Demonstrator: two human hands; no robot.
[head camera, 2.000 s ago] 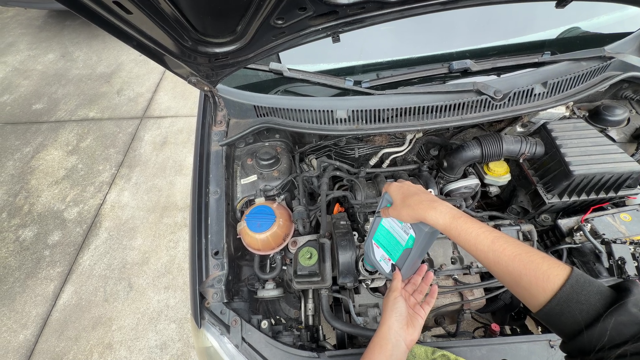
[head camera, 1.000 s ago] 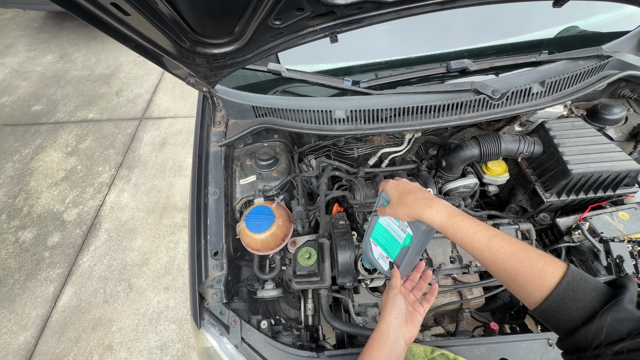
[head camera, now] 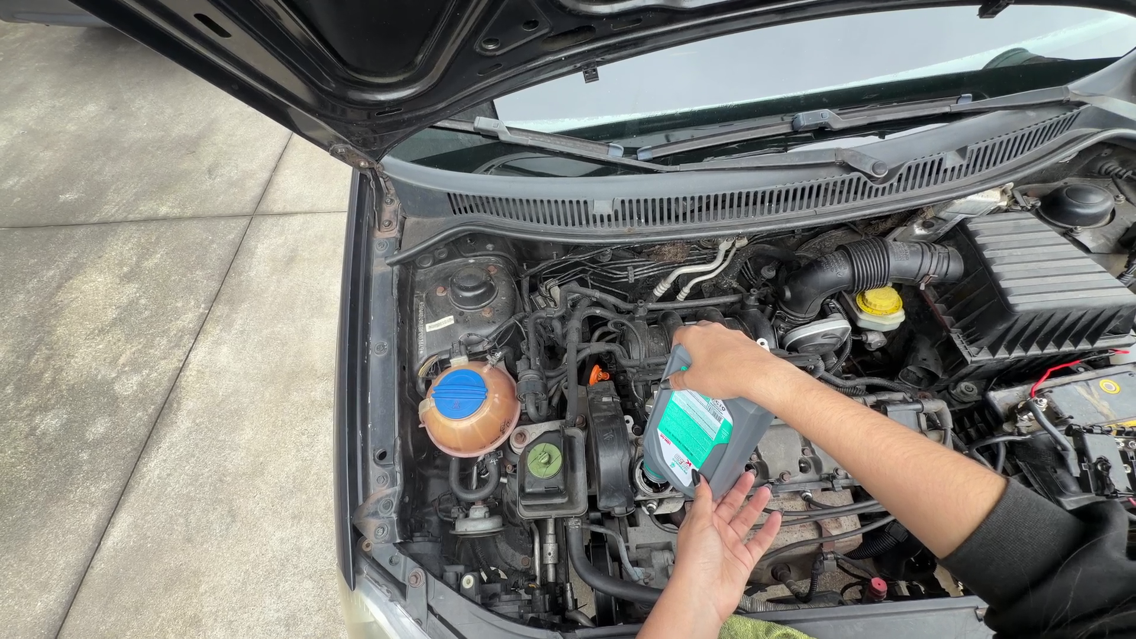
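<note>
My right hand (head camera: 717,359) grips the upper end of a grey plastic motor oil bottle (head camera: 701,435) with a green and white label. The bottle is tilted, its neck end low and to the left at the round filler opening (head camera: 650,481) of the engine. Whether oil is flowing cannot be seen. My left hand (head camera: 723,524) is palm up just below the bottle, fingers spread, fingertips at or touching its lower edge; it grips nothing.
Left of the bottle are a coolant expansion tank (head camera: 470,424) with a blue cap and a reservoir with a green cap (head camera: 544,460). A black air filter box (head camera: 1038,284) and the battery (head camera: 1078,395) lie right. The raised hood (head camera: 355,53) hangs above. Green cloth (head camera: 759,628) shows at the front edge.
</note>
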